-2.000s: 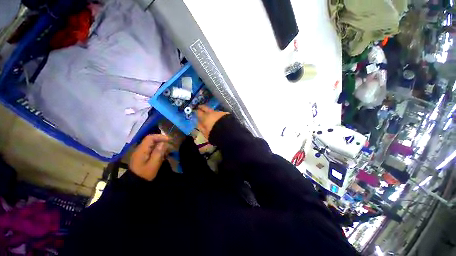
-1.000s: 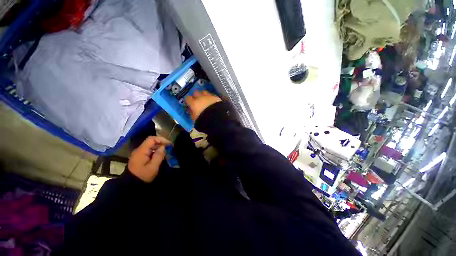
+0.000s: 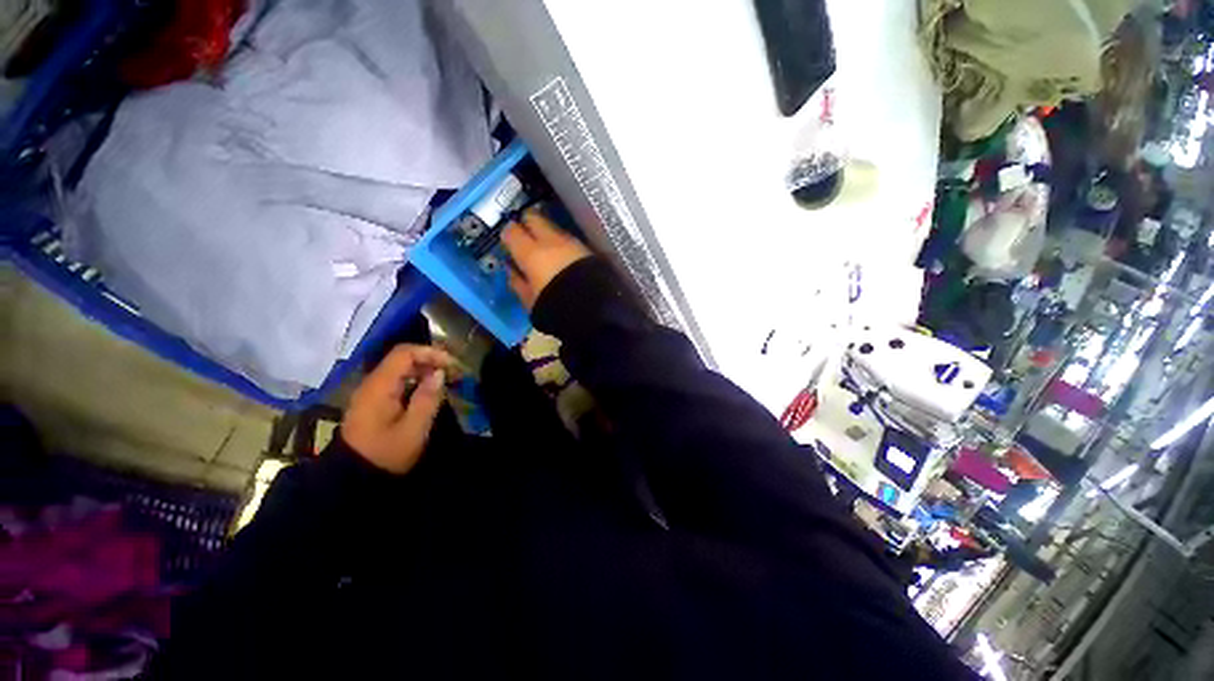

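The bright-blue small-parts drawer point(image 3: 466, 283) stands out from under the table edge. It holds small metal bits that look like bobbins point(image 3: 490, 265) and a pale cylinder point(image 3: 501, 202). My right hand point(image 3: 539, 253) reaches into the drawer with bent fingers; its fingertips are partly hidden, and whether they grip anything cannot be told. My left hand point(image 3: 394, 410) is in front of the drawer, thumb and forefinger close together. Anything between those fingertips is too small to make out.
A blue basket point(image 3: 173, 339) with pale lilac-grey fabric point(image 3: 266, 200) is at left. On the white table point(image 3: 692, 173) are a black phone-like rectangle point(image 3: 799, 53), a thread cone point(image 3: 852, 189), red-handled scissors point(image 3: 799, 408) and a sewing machine point(image 3: 925, 373). Khaki fabric point(image 3: 1018, 60) lies behind.
My right hand has moved deeper into the drawer, towards its table side, uncovering more small parts near the front. My left hand has stayed nearly in place. The view has shifted slightly.
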